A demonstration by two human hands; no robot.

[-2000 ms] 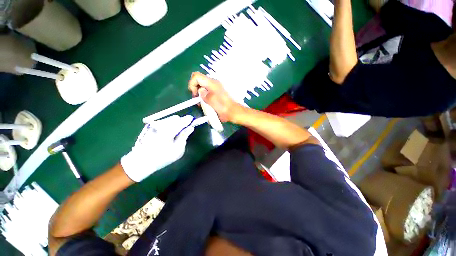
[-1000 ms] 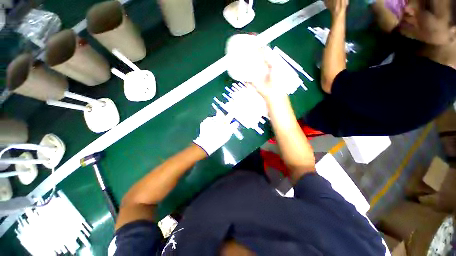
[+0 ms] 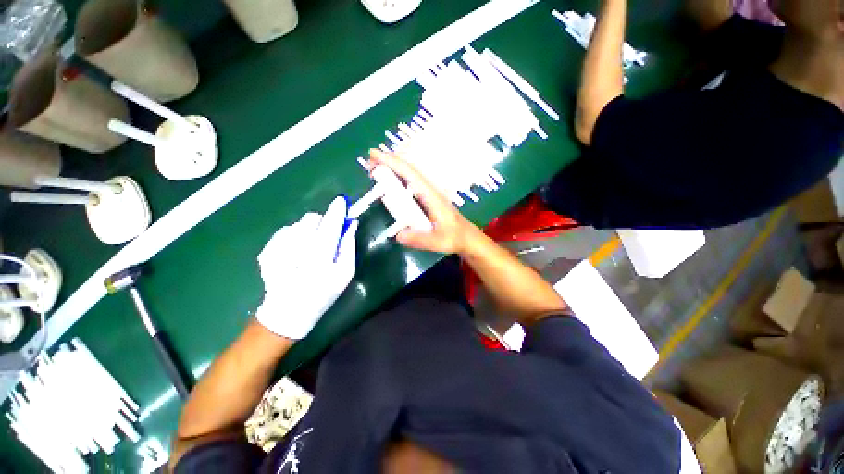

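My left hand (image 3: 308,268), in a white knit glove, holds a small blue-handled tool (image 3: 343,229), partly hidden by the fingers. The tool is at the end of a white strip (image 3: 366,201) that projects from a white base (image 3: 403,200). My bare right hand (image 3: 435,211) holds this base on edge, fingers along its far side. A second short white strip (image 3: 388,232) projects below. Beside my right hand lies a pile of loose white strips (image 3: 463,125) on the green bench (image 3: 236,241).
A hammer (image 3: 153,324) and another strip pile (image 3: 69,407) lie at left. Bases with strips (image 3: 185,148) and tapered housings (image 3: 139,56) stand beyond the white band (image 3: 278,153). Another worker's arm (image 3: 601,69) is at right. An open carton of fittings (image 3: 278,414) is below the bench edge.
Both hands have come back from the strip pile towards me, to the left. The right hand now holds a base upright between them, and the blue tool shows clearly in the left hand.
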